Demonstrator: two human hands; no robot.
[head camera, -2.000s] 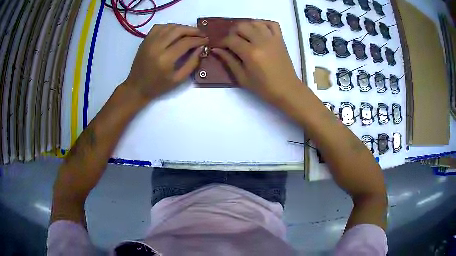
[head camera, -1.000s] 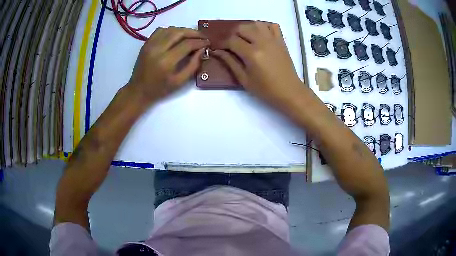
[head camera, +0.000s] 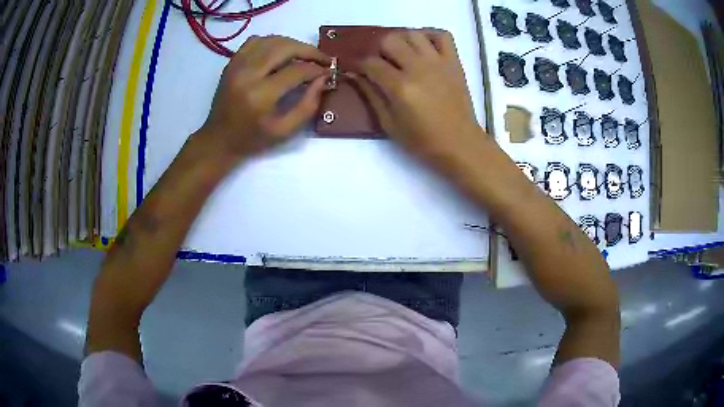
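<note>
The reddish-brown test fixture (head camera: 346, 115) lies flat on the white bench, with screws at its left corners. Small silvery contact terminals (head camera: 333, 73) show at its left edge. My left hand (head camera: 266, 91) is at that edge, its fingertips at the terminals, thumb and fingers slightly apart. My right hand (head camera: 413, 87) lies over the fixture's right part, its thumb and index finger close to the terminals. The right hand hides the fixture's right side. Whether a speaker or thin lead wires are under the fingers cannot be seen.
A white speaker tray (head camera: 498, 103) with rows of dark and silver-faced speakers stands at right, partly under my right forearm. A brown cardboard sheet (head camera: 687, 127) lies beyond it. Red and black cables (head camera: 202, 32) loop at upper left. Stacked trays (head camera: 59, 127) fill the far left.
The view has shifted slightly. My left fingertips have opened a little, and more of the silvery terminals shows between the hands. Both hands otherwise stay at the fixture.
</note>
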